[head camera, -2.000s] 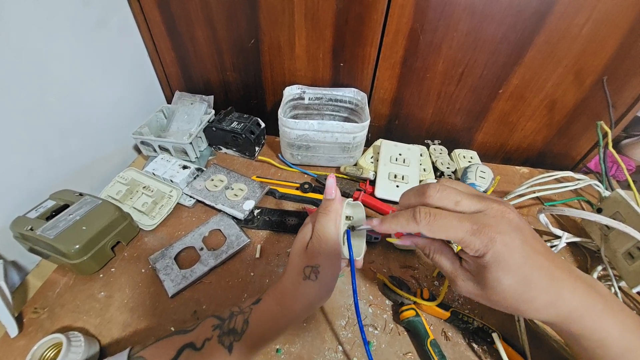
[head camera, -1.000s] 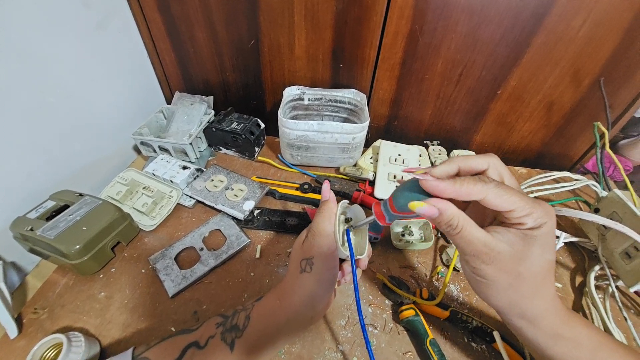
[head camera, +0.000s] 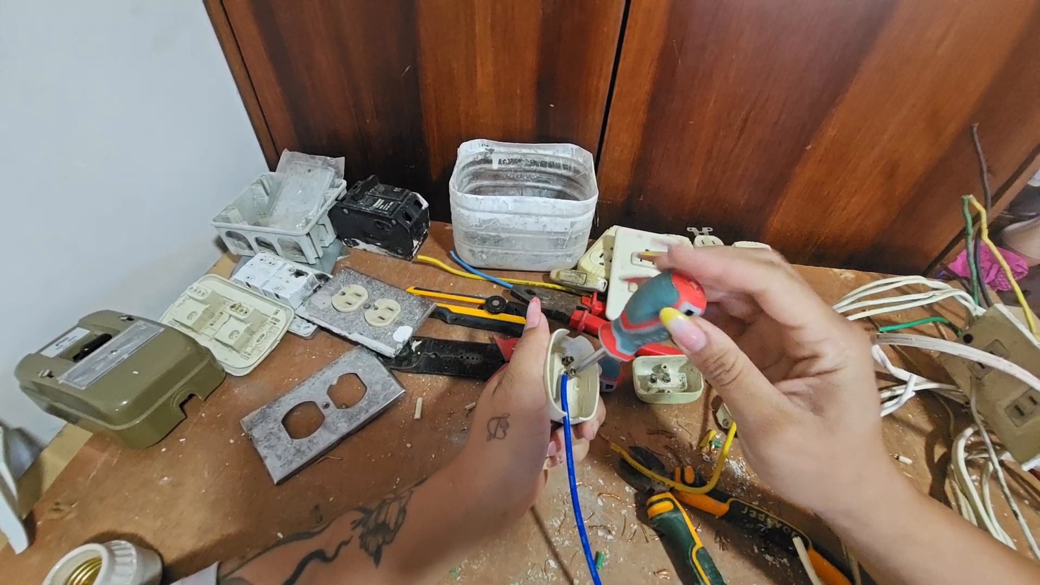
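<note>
My left hand (head camera: 520, 406) holds a cream plastic electrical fitting (head camera: 582, 394), its open side facing up and right. A blue insulated wire (head camera: 574, 479) runs from a terminal inside it down past the bottom of the view. My right hand (head camera: 780, 374) grips the red and teal handle of a screwdriver (head camera: 650, 313) between thumb and fingers; its shaft reaches into the fitting beside the wire. The tip's exact seating is hard to make out. A similar cream fitting (head camera: 668, 379) lies on the table just behind the right hand.
Diagonal pliers (head camera: 678, 520) and another orange-handled tool (head camera: 756, 520) lie at front right. A clear plastic container (head camera: 524, 215) stands at the back. Metal outlet plates (head camera: 325, 413), a black breaker (head camera: 380, 215) and an olive box (head camera: 118, 378) are at left, white cables (head camera: 902, 292) at right.
My right hand has shifted from gripping low near the fitting to the screwdriver's handle, now more upright and visible. Between one second ago and now its fingers have changed position around the handle. My left hand stays on the fitting.
</note>
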